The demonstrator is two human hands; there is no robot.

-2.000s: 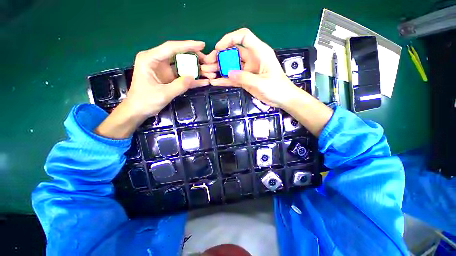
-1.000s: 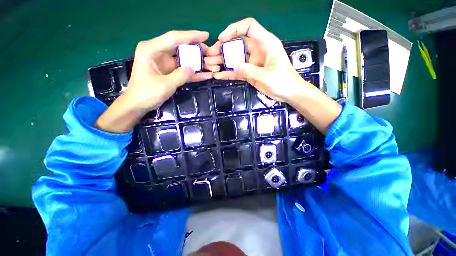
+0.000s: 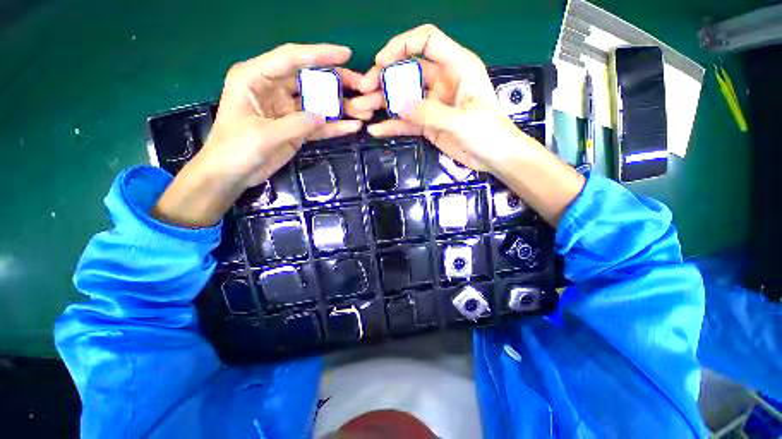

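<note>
My left hand (image 3: 270,107) holds a smartwatch body (image 3: 321,93) with its white lit screen facing up, the thumb at its lower edge. My right hand (image 3: 446,94) holds a second smartwatch body (image 3: 402,87), also lit white, slightly tilted. The fingertips of both hands meet or nearly meet between the two units. Both are held above the far edge of the black blister tray (image 3: 390,259). Several back-up units with dark round centres, such as one watch back (image 3: 460,262), lie in the tray's right columns.
At the right, a printed paper sheet (image 3: 683,94) lies under a smartphone (image 3: 641,116), with a pen (image 3: 589,120) beside it. Yellow-green tweezers (image 3: 730,99) lie farther right on the green mat (image 3: 103,77). A grey bar (image 3: 746,30) is at the top right.
The right unit's screen went from blue to white. Both hands and units have moved slightly up in the picture. The right unit is now tilted a little.
</note>
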